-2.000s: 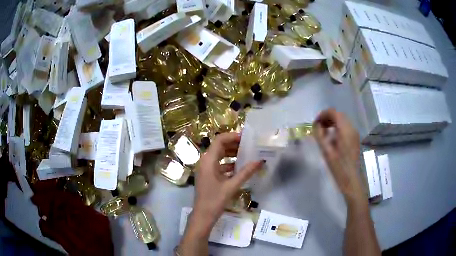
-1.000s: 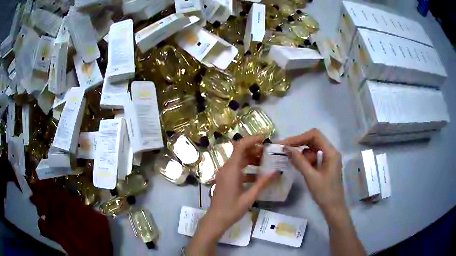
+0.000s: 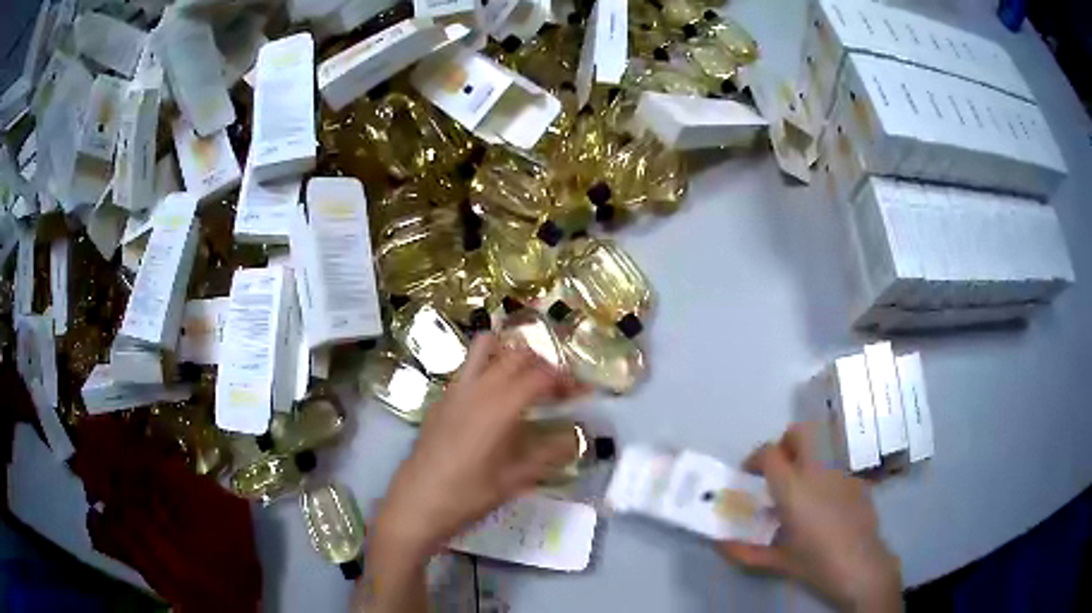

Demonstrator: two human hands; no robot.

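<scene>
My right hand (image 3: 826, 521) holds a white printed carton (image 3: 707, 493) near the table's front edge; the carton is slightly blurred and its left end looks open. My left hand (image 3: 479, 437) is over the near edge of the heap of yellow bottles (image 3: 605, 278); its fingers are bent among the bottles, and whether they grip one cannot be told. Another printed carton (image 3: 539, 533) lies flat just below my left hand. Three closed cartons (image 3: 884, 401) stand side by side to the right of my right hand.
Loose white cartons (image 3: 341, 258) are heaped over bottles at the left. A large block of closed cartons (image 3: 964, 246) stands on the pale table (image 3: 754, 287) at the right. A dark red cloth (image 3: 180, 515) lies at the lower left.
The carton that both hands worked on now stands in the short row at the right, making three. My right hand has taken the flat carton from the front; my left hand has moved left to the bottles.
</scene>
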